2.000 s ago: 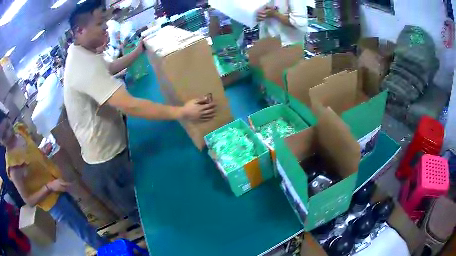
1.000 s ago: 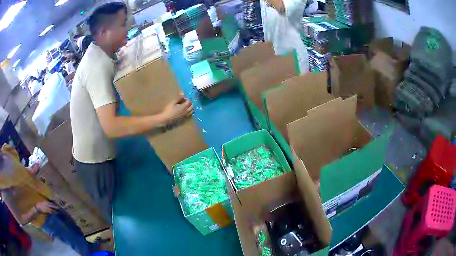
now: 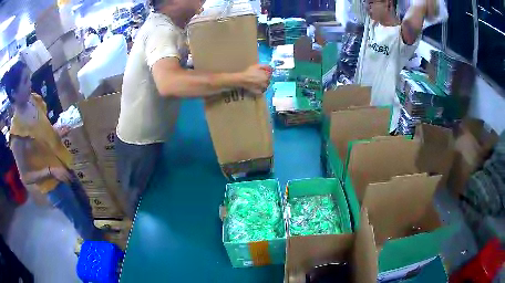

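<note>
Neither of my hands is in the picture. Nearest in front of me, an open green retail box with brown flaps (image 3: 318, 250) is cut off by the bottom edge, with part of a black device (image 3: 328, 274) inside. Two low green accessory bins (image 3: 237, 254) stand side by side behind it, heaped with green accessory packs (image 3: 253, 213). More open retail boxes (image 3: 383, 160) stand in a row to the right. Another person's hand rests on a tall brown shipping carton (image 3: 239, 124) beyond the bins.
The green-topped table (image 3: 171, 232) runs away from me. A person in a light shirt stands at its left; another in a white shirt stands beyond the boxes. A person in yellow is far left, near a blue stool (image 3: 99, 261). A red stool (image 3: 483, 264) is lower right.
The view has swung, so the bins and retail boxes sit lower and the bins nearer the middle. The shipping carton now stands more upright, the person's hand still on it.
</note>
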